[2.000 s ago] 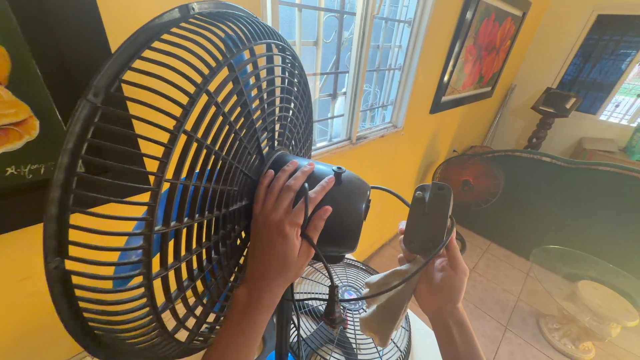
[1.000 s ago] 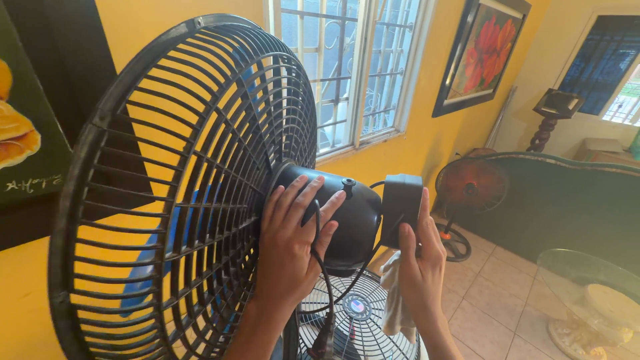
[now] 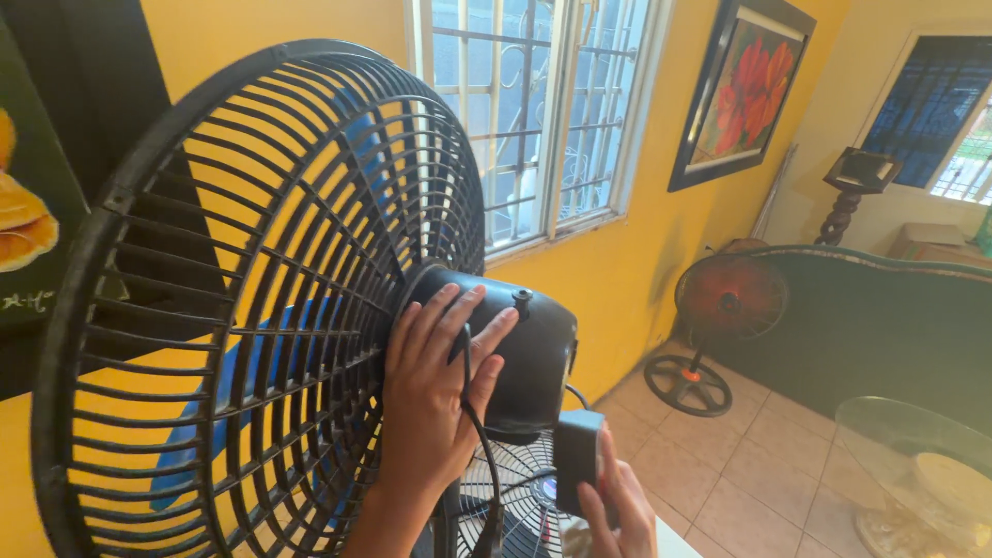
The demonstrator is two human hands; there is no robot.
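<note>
A large black fan grille (image 3: pixel 287 341) with blue blades (image 3: pixel 225 411) behind its bars fills the left side. My left hand (image 3: pixel 438 380) lies spread on the fan's black motor housing (image 3: pixel 527 360), its fingertips below a small knob (image 3: pixel 521 298) on top. A black power cable (image 3: pixel 488 457) runs down past that hand. Lower right of the housing, my right hand (image 3: pixel 620 504) grips a dark box-shaped plastic part (image 3: pixel 577 457) between thumb and fingers. Part of a light cloth (image 3: pixel 575 536) shows under the box. Whether the part touches the housing, I cannot tell.
Below stands a second fan's wire grille (image 3: pixel 519 480), beside a white surface edge (image 3: pixel 674 539). A barred window (image 3: pixel 535 132) is in the yellow wall behind. Further right are a pedestal fan (image 3: pixel 728 302), a dark green sofa-like back (image 3: pixel 868 333) and a glass-topped table (image 3: pixel 891 434).
My right hand has turned the box-shaped part and carried it lower, below the housing's rear end. My left hand stays on the housing.
</note>
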